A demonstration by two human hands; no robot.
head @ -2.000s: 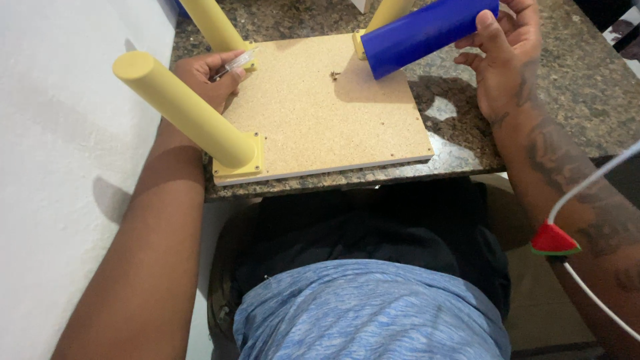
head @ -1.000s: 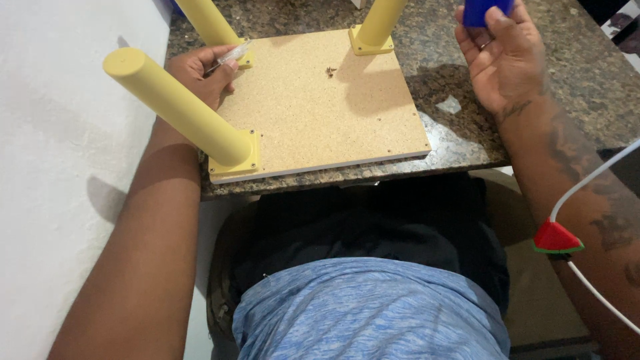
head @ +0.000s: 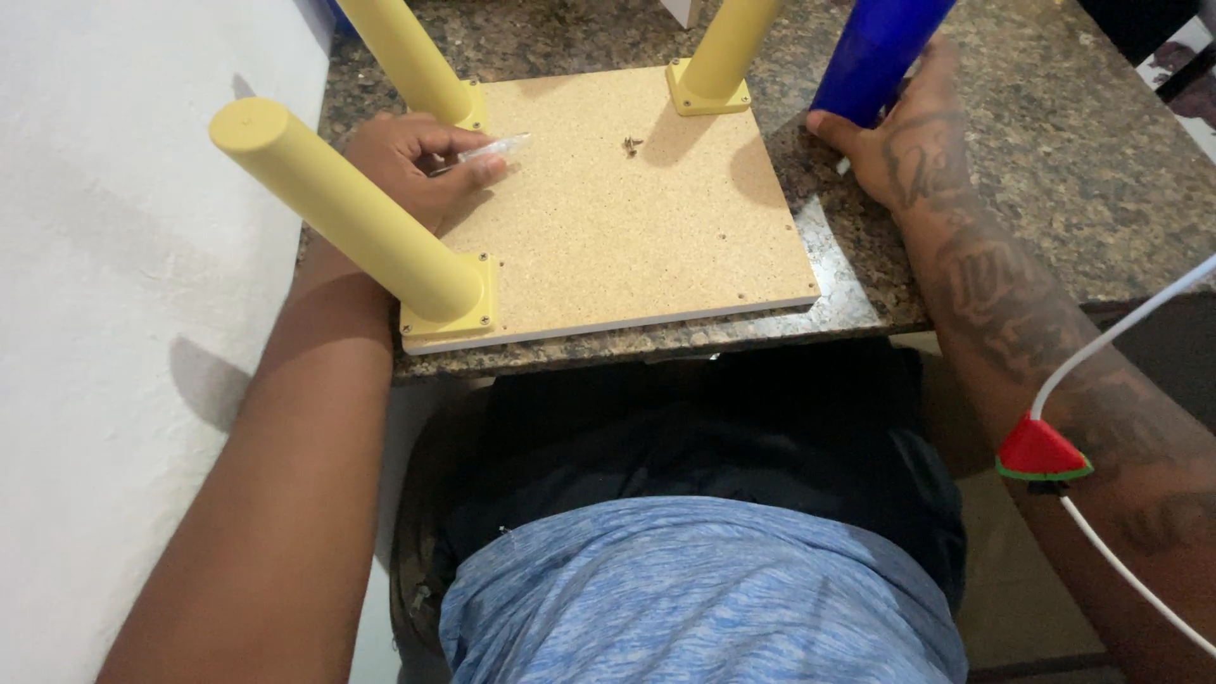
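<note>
A particleboard panel (head: 608, 209) lies flat on the granite counter, with three yellow legs standing on its corners: near left (head: 351, 218), far left (head: 408, 57) and far right (head: 727, 47). Several small screws (head: 632, 144) rest loose on the panel. Between thumb and fingers, my left hand (head: 423, 166) pinches a small clear plastic bag (head: 496, 149) over the panel's left side. Right of the panel, my right hand (head: 902, 142) holds a blue cylinder (head: 874, 57) near its lower end, at the counter; the cylinder's top is out of view.
The granite counter's front edge (head: 608, 350) runs just below the panel. A white wall (head: 123, 237) borders the left side. A white cable (head: 1126, 332) with a red and green clip (head: 1043, 451) crosses over my right forearm. A white object (head: 682, 9) shows at the back.
The blue cylinder was tilted over the panel's far right corner; my right hand has moved it right, and it is now lower beside the panel. My left hand stays at the left with the bag.
</note>
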